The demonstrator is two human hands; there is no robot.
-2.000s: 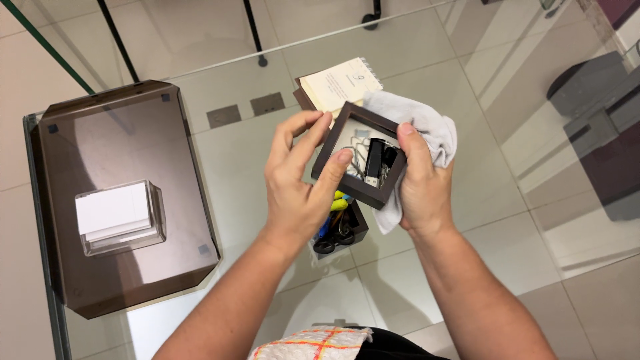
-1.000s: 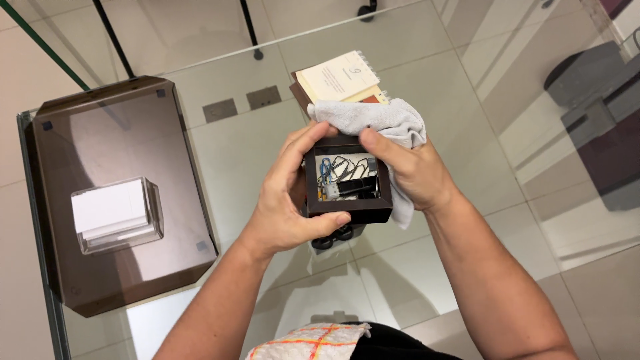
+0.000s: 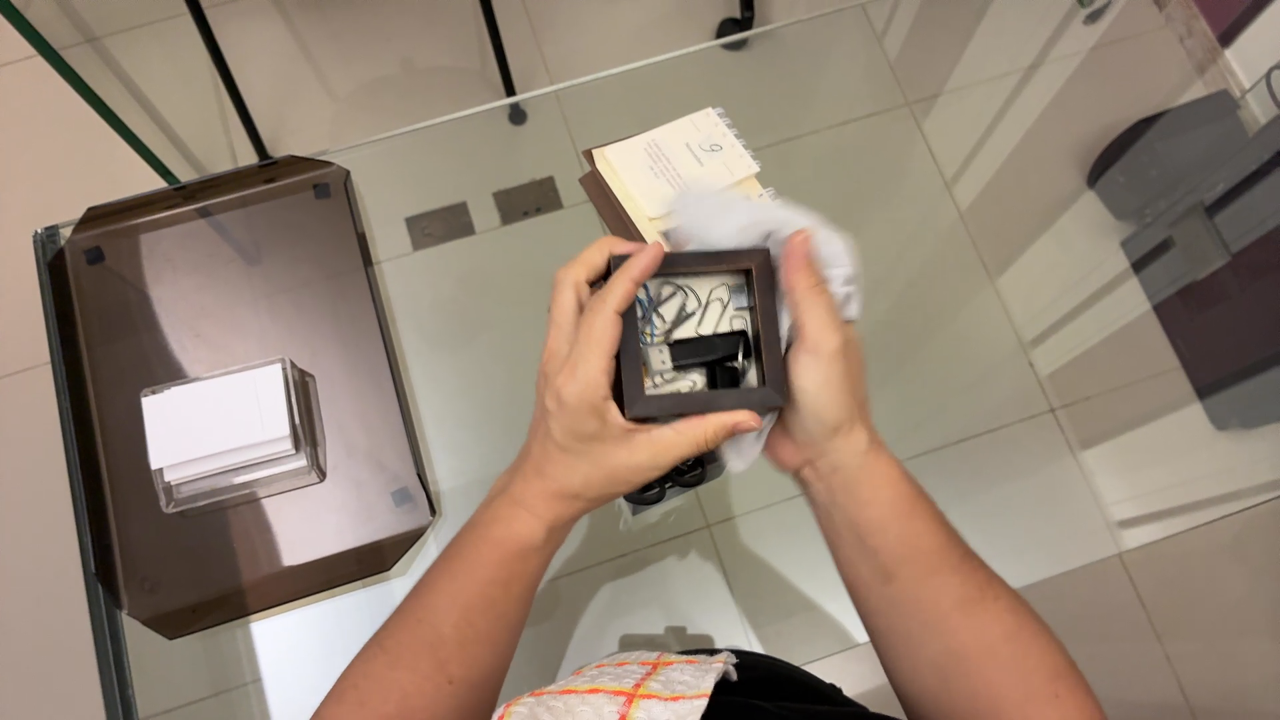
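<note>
A small dark square box (image 3: 700,403) with an open top is held over the glass table; it contains paper clips (image 3: 712,308) and a black USB flash drive (image 3: 705,350). My left hand (image 3: 590,400) grips the box from the left, thumb along its near side and fingers at its far left corner. My right hand (image 3: 825,370) is at the box's right side with a light grey cloth (image 3: 835,265), which bunches behind the box and hangs below it. The right fingertips are hidden by the cloth.
On the glass table (image 3: 480,330), a tinted tray-like piece (image 3: 330,300) at left bears a clear holder (image 3: 315,430) of white paper (image 3: 220,415). A spiral calendar (image 3: 670,165) lies beyond the box. Black scissors handles (image 3: 687,475) show below my hands. A grey chair (image 3: 1180,220) stands at right.
The box, tilted two seconds ago, has turned in my hands and now faces the view almost squarely. The cloth and my right hand have shifted around its right side.
</note>
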